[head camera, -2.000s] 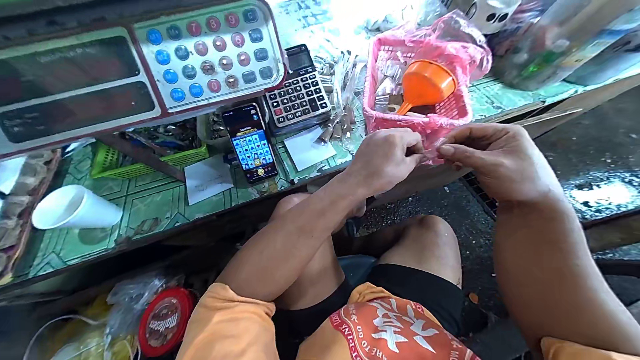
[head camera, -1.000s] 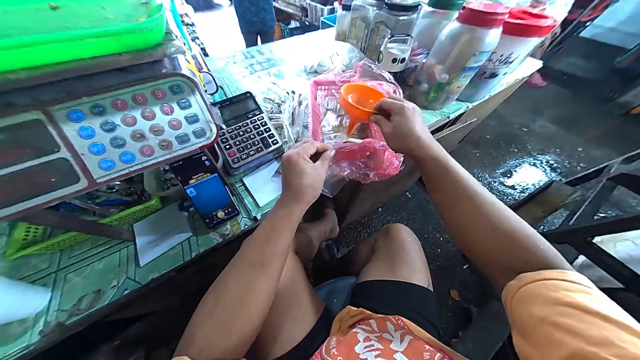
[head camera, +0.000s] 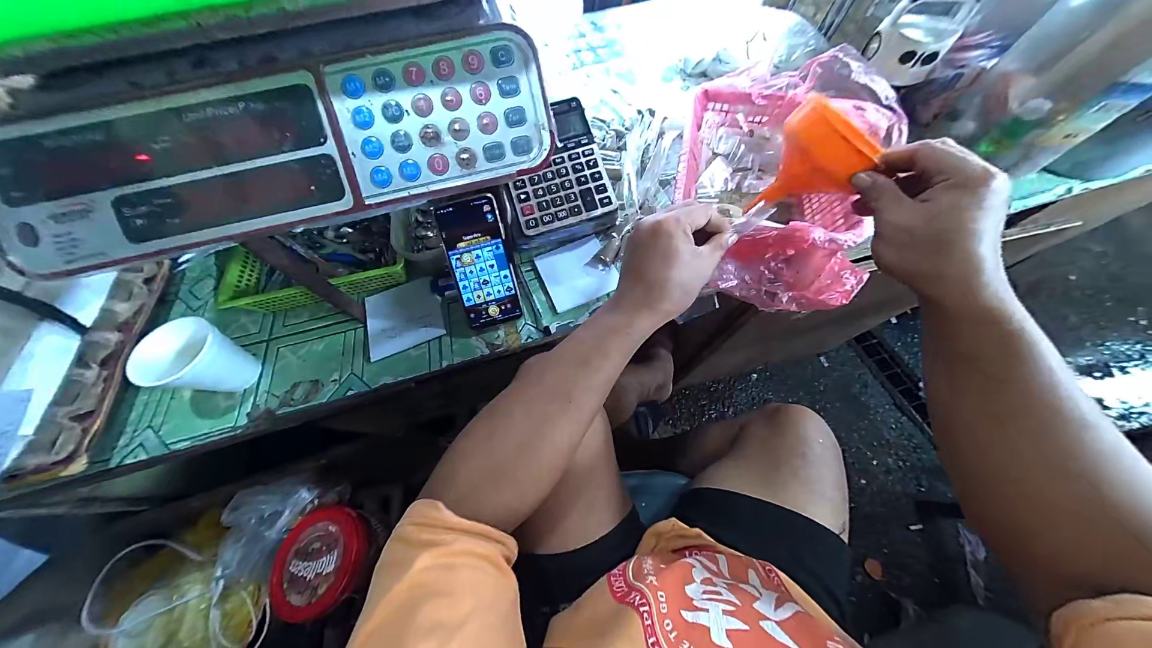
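An orange plastic funnel (head camera: 821, 148) is pinched at its rim by my right hand (head camera: 940, 211). Its spout points down and left, to the mouth of a small clear plastic bag (head camera: 751, 219). That bag is held between the thumb and fingers of my left hand (head camera: 677, 256). Behind and below the funnel stands a pink plastic basket (head camera: 697, 148), lined with a crumpled pink plastic bag (head camera: 792, 270). Small clear packets lie in the basket, and more narrow clear bags (head camera: 643, 166) lie to its left.
A scale with a keypad (head camera: 441, 112) stands at the left, with a calculator (head camera: 562, 189), a phone (head camera: 479, 261) and papers near it. A white cup (head camera: 193, 355) lies tipped on the green tabletop. A green basket (head camera: 315, 283) sits under the scale. Plastic jars (head camera: 1035, 81) stand at the back right.
Two seconds ago the funnel lay in the basket. My right hand took hold of it and has brought its spout to the small bag at my left hand.
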